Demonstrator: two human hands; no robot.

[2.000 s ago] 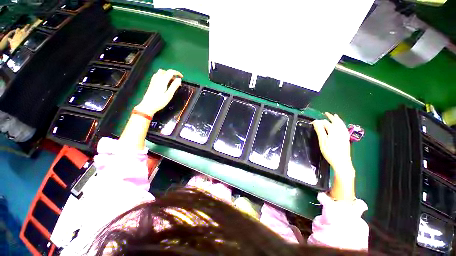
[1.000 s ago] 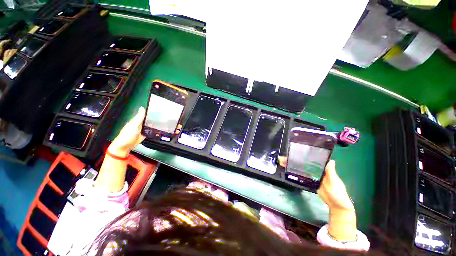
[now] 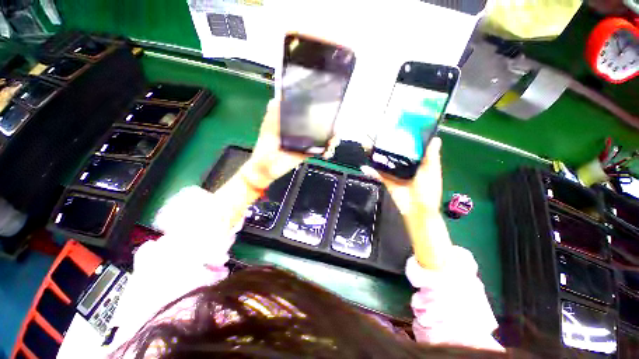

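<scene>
My left hand holds a smartphone upright above the tray, its screen showing a blurred grey and white picture. My right hand holds a second smartphone, slightly tilted, its screen showing a white and teal picture. Both phones are raised in front of the white board. Below them lies the five-slot phone tray. Dark-screened phones lie in its middle slots, one of them here. The two end slots hold no phone. My left forearm partly covers the tray's left side.
Trays of phones stand at left and in a tall stack at right. A small pink item lies right of the tray. A red-orange tray and calculator are lower left. A red alarm clock is upper right.
Both hands took the phones from the tray's end slots and raised them up and inward before the white board. The right phone's picture changed from grey to white and teal.
</scene>
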